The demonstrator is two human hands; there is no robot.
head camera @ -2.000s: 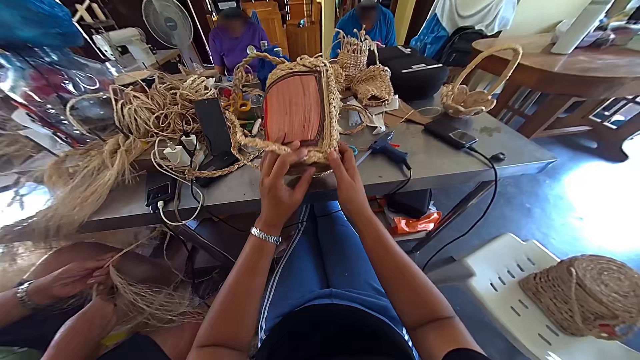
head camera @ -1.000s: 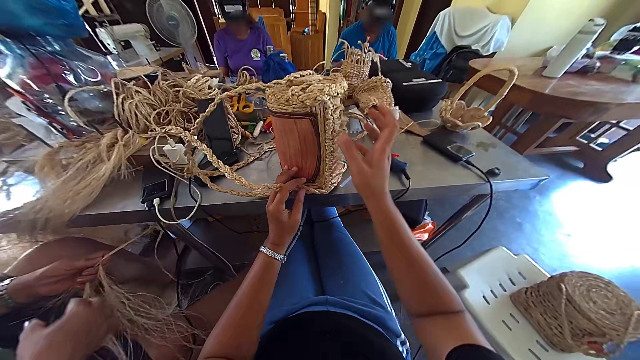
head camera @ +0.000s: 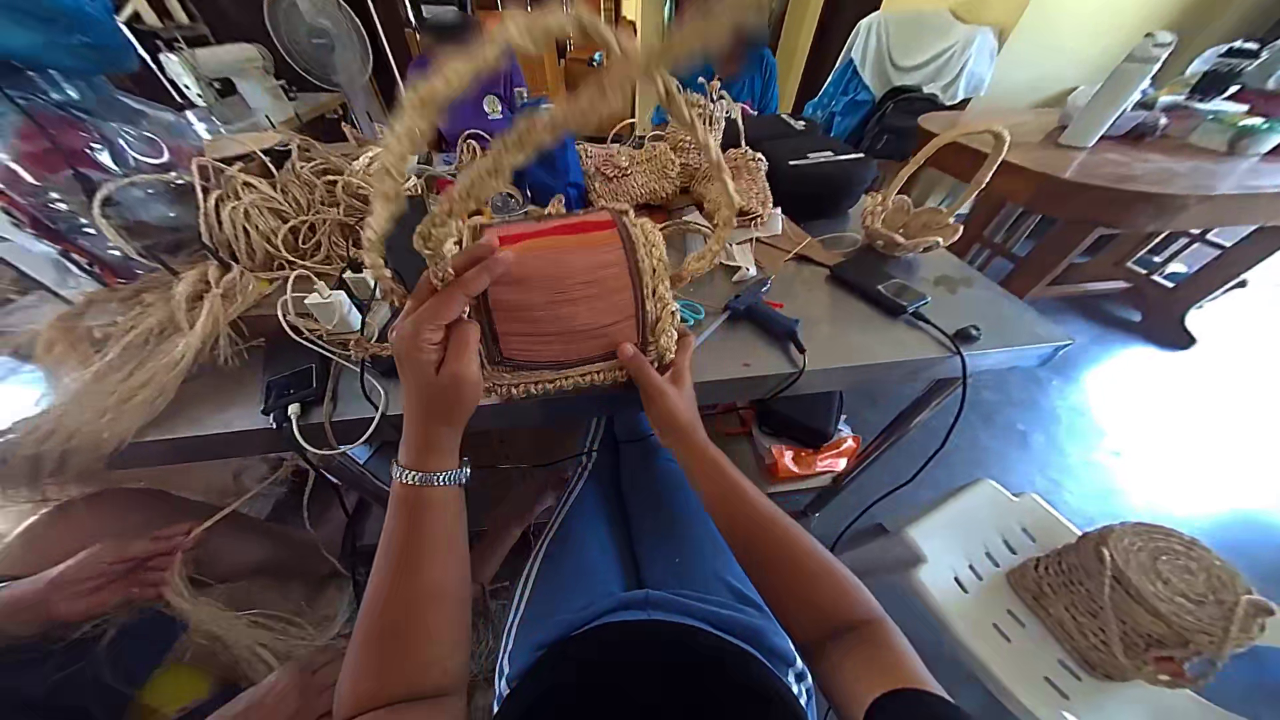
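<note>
A braided-fibre bag [head camera: 565,295] with a pinkish woven panel is held up over the near edge of the grey table [head camera: 1000,320]. My left hand [head camera: 445,335] grips its upper left side, the fingers over the panel's edge. My right hand [head camera: 662,385] holds the lower right corner, with the thumb on the front. Long braided handles [head camera: 480,110] rise above the bag, partly blurred. Right of the bag lie a blue glue gun [head camera: 765,315] and the turquoise handles of scissors [head camera: 690,312].
Loose fibre cord [head camera: 290,210], a charger [head camera: 330,308] and phones [head camera: 903,293] lie on the table. Small woven baskets [head camera: 910,225] stand behind. A co-worker's hands [head camera: 110,580] hold fibres at lower left. A woven basket [head camera: 1130,600] rests on a white plastic chair [head camera: 975,560].
The bag has turned from an angled side view to show its panel frontally, and its handles now stand up. My right hand, raised and off the bag one second ago, is back on its lower right corner.
</note>
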